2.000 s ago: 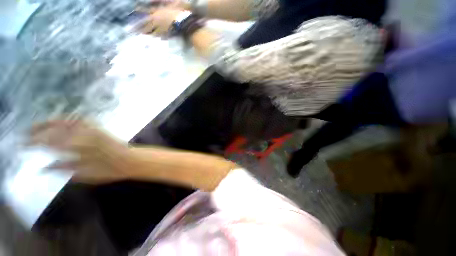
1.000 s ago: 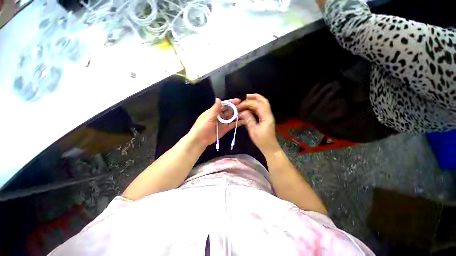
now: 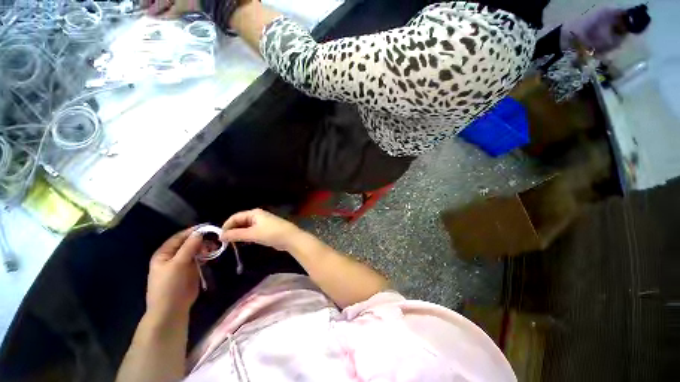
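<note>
A small coiled white cable (image 3: 218, 253) is held over my lap, off the table edge, with its two short ends hanging down. My left hand (image 3: 172, 271) grips the left side of the ring between thumb and fingers. My right hand (image 3: 257, 228) has its thumb and fingertips at the ring's upper right side, pinching the cord there. The ring's centre is open and dark. Both hands are bare.
The white table (image 3: 138, 160) holds a tangled cable pile (image 3: 37, 63), clear packs (image 3: 175, 52) and yellow tape (image 3: 56, 205) at its corner. A neighbour's patterned sleeve (image 3: 335, 67) reaches over it. A red stool (image 3: 347, 205), blue bin (image 3: 499, 127) and cardboard box (image 3: 492, 224) are at right.
The view has swung right, so my hands and the cable ring appear lower left. My right fingers have closed in on the ring's upper right side. The ring stays in my left hand.
</note>
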